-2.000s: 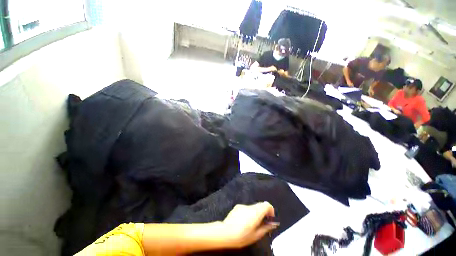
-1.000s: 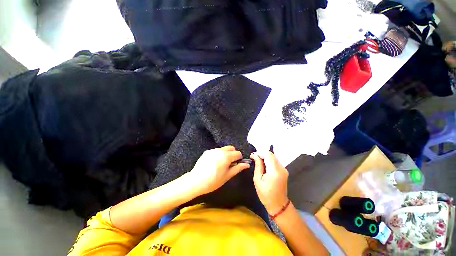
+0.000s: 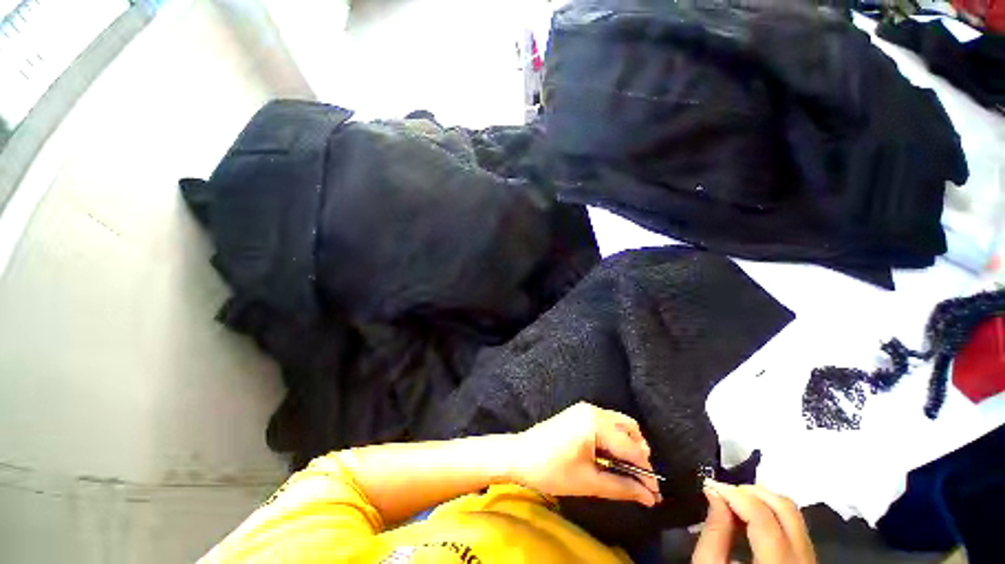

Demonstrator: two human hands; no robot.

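Observation:
A dark flecked garment (image 3: 672,320) lies from the white table onto my lap. My left hand (image 3: 590,454) is over it, with a small dark metal tool (image 3: 628,468), which looks like thread snips, tucked in its fingers, tip toward my right hand. My right hand (image 3: 757,527), cut off by the bottom edge, pinches a tiny shiny dark part (image 3: 706,474) at the garment's edge. The two hands are a little apart. Any needle or thread is too small to tell.
A large black garment pile (image 3: 419,231) lies at the left, stacked black garments (image 3: 749,132) further up the white table (image 3: 771,441). Black speckled strands (image 3: 838,397) run to a red container (image 3: 983,361) at the right edge. Blue cloth or bin (image 3: 948,496) shows lower right.
The view has swung left, so the box with cones and the floral bag are out of view. My hands, close together one second ago, are now apart, and the tool shows clearly in my left hand.

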